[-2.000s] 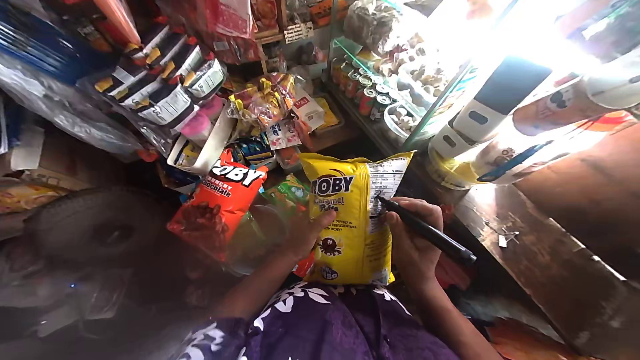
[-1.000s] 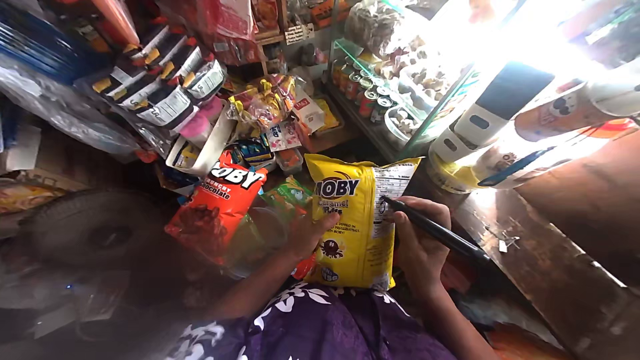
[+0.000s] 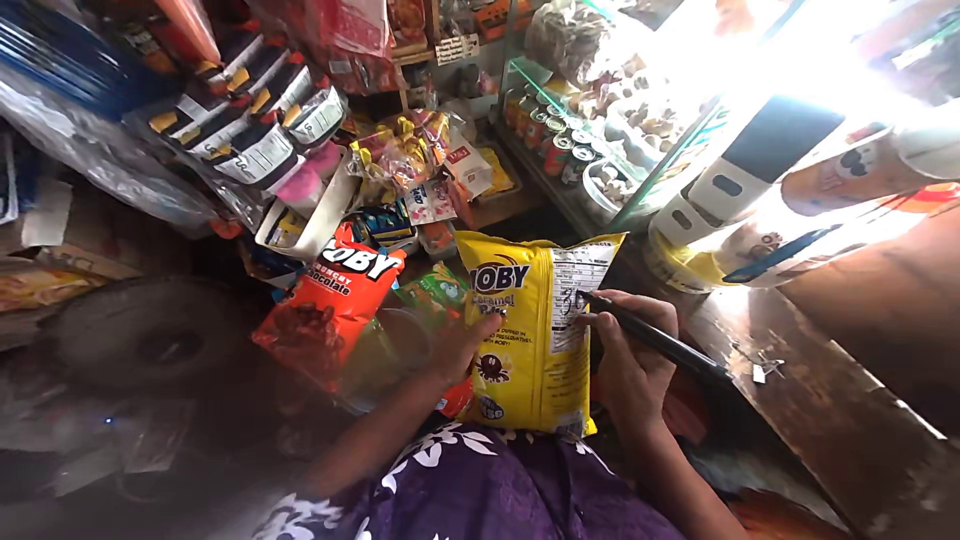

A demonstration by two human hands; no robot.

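A yellow snack bag of caramel puffs [image 3: 525, 375] stands upright over my lap, its printed back toward me. My left hand [image 3: 463, 349] grips its left edge, thumb on the front, other fingers hidden behind. My right hand [image 3: 637, 337] holds a black marker pen [image 3: 667, 341] with its tip on the white nutrition panel, where dark handwritten marks show. To the left a red bag of chocolate snacks [image 3: 330, 300] leans beside a green packet [image 3: 435, 289] and a clear round plastic container [image 3: 386, 352].
Sachets [image 3: 255, 142] hang at upper left above a white bin [image 3: 315, 221]. A dark fan [image 3: 157, 345] stands at lower left. Drink cans [image 3: 559, 154] line a glass case at upper right, near plastic tubs [image 3: 675, 262]. A worn wooden bench [image 3: 810, 405] lies right.
Dark handwritten marks on the white panel are plainer now under the marker tip. The yellow bag and both hands have shifted only slightly.
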